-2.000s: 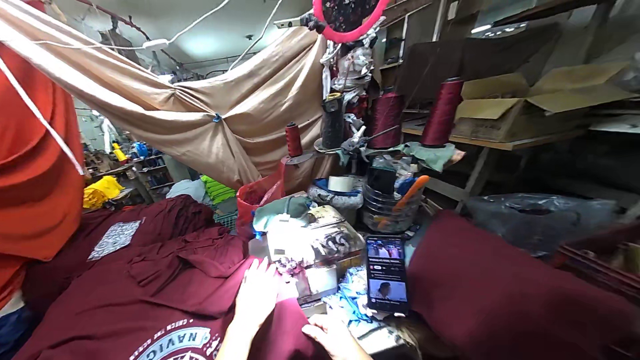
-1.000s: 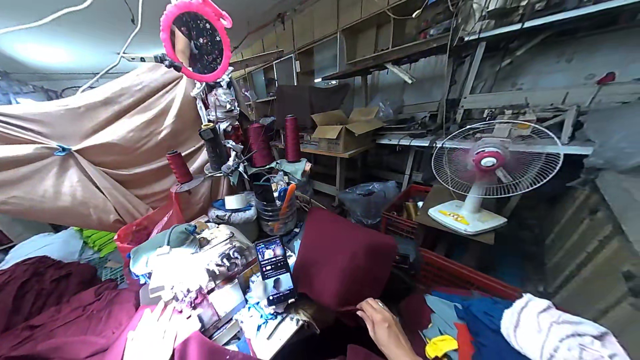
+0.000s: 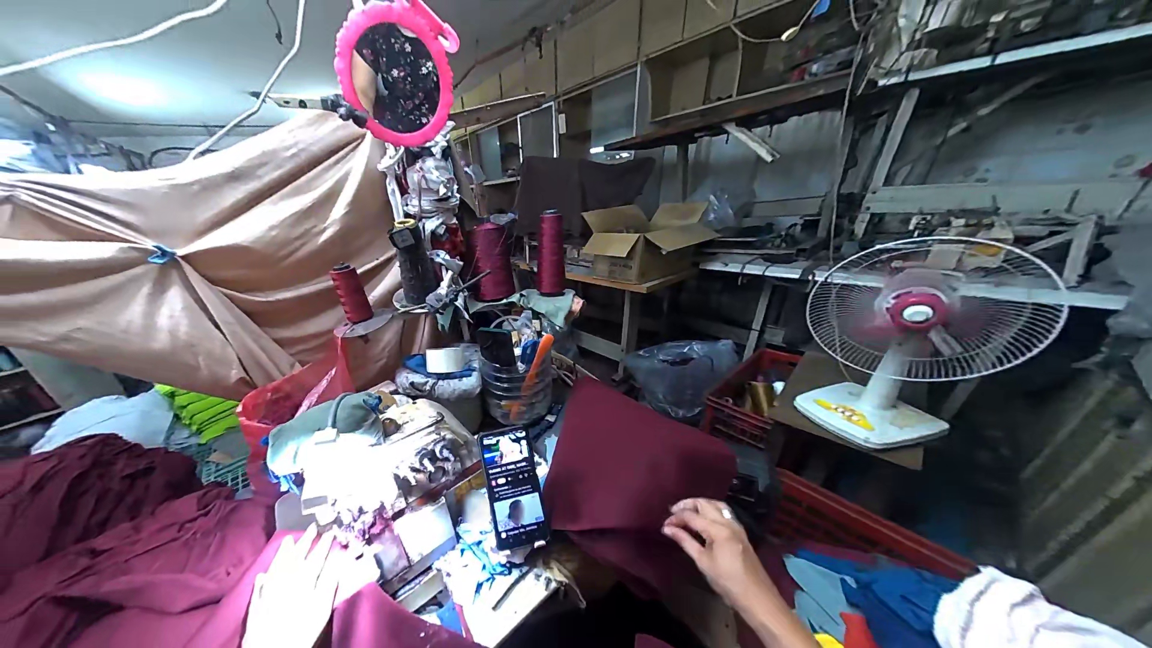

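Note:
My left hand (image 3: 292, 589) lies flat with fingers spread on maroon fabric (image 3: 211, 562), brightly lit, just left of a sewing machine (image 3: 387, 468) wrapped in cloth and thread scraps. My right hand (image 3: 715, 544), a ring on one finger, is at the lower edge of a maroon fabric piece (image 3: 634, 450); its thumb and fingertips are close together, and whether they pinch the cloth cannot be told. Between the hands a smartphone (image 3: 513, 490) with a lit screen stands propped beside the machine. Maroon thread cones (image 3: 493, 261) stand behind.
A plastic jar (image 3: 516, 391) holding an orange-handled tool stands behind the phone. A red plastic crate (image 3: 864, 522) and blue fabric scraps (image 3: 900, 589) are at lower right. A white fan (image 3: 918, 315) stands farther back. A pink-framed mirror (image 3: 396, 72) hangs above. An open cardboard box (image 3: 643, 247) sits behind.
The view has swung right, bringing the fan and crates in. My right hand has moved from beside the machine to the maroon piece on the right; my left hand remains on the fabric by the machine.

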